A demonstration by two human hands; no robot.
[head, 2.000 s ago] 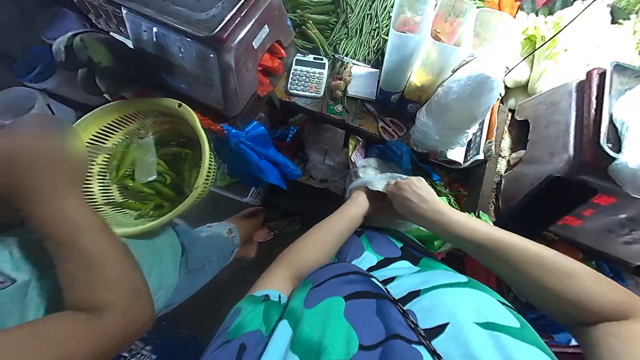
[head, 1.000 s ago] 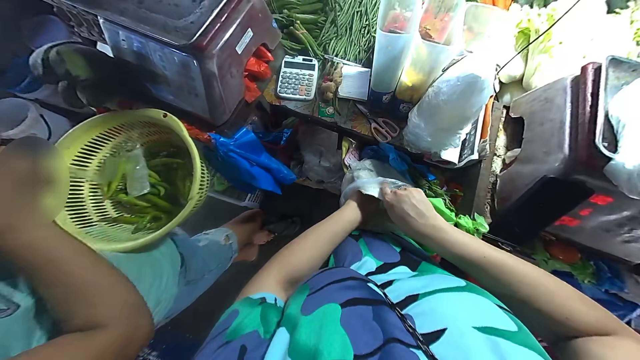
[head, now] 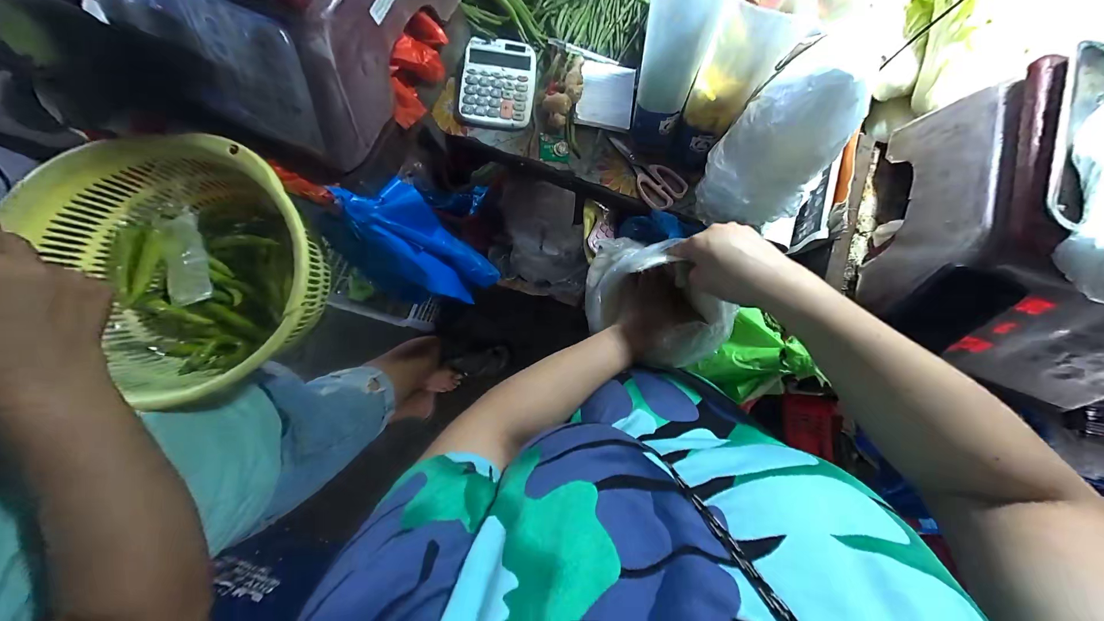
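Note:
A translucent plastic bag (head: 608, 259) hangs before my body at the middle of the head view, its mouth open. My right hand (head: 720, 250) pinches the rim of the bag at its right side. My left hand (head: 651, 302) reaches inside through the mouth; its fingers are hidden there, so whether they hold anything cannot be told. Just right of the bag lies a bright green plastic bag (head: 759, 354). Scissors with pink handles (head: 660, 185) rest on the counter edge above my hands.
At left, a co-worker's hand (head: 43, 302) is by a yellow plastic basket (head: 306, 259) of green chili peppers. A blue plastic bag (head: 414, 241) hangs beside it. A calculator (head: 498, 84), a notepad (head: 605, 93) and a bundled clear plastic bag (head: 776, 138) lie on the counter. A scale (head: 1026, 310) stands right.
My left hand, earlier near the bag's mouth beside my right hand, is now inside the bag. The bag's mouth stands wider open. My right hand keeps hold of the bag.

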